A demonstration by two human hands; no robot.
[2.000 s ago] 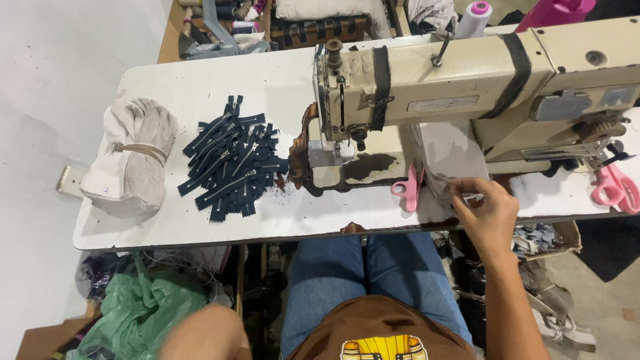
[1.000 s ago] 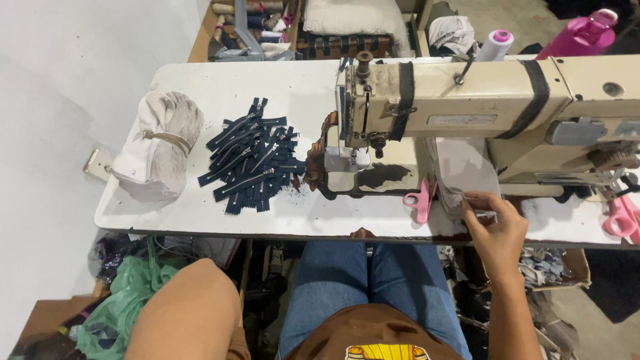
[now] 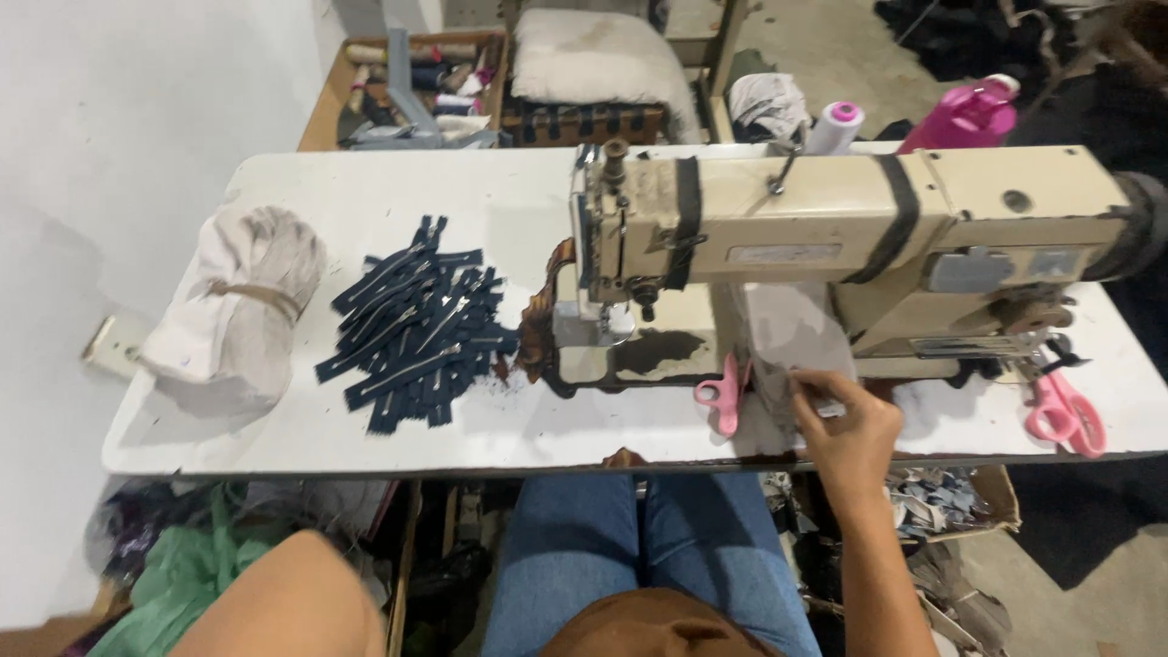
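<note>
My right hand (image 3: 844,429) pinches the near edge of a stack of light grey fabric pieces (image 3: 792,333), which lies under the arm of a beige sewing machine (image 3: 803,219). Just left of the stack are pink-handled thread snips (image 3: 723,394). Of my left side only a bent arm shows at the lower left; the hand is out of view. A heap of dark blue zippers (image 3: 420,328) lies left of the machine, and a bundle of pale fabric (image 3: 242,310), tied around its middle, rests at the table's left end. Pink-handled scissors (image 3: 1066,415) lie at the right.
The white table (image 3: 511,182) has a worn, dark front edge. Behind it stand a white thread cone (image 3: 835,128), a pink bottle (image 3: 967,114) and a box of thread spools (image 3: 497,68). Below are a green plastic bag (image 3: 182,561) and a box of fabric scraps (image 3: 999,502).
The view has shifted, with more of the area behind the table showing. My right hand stays at the near edge of the fabric stack.
</note>
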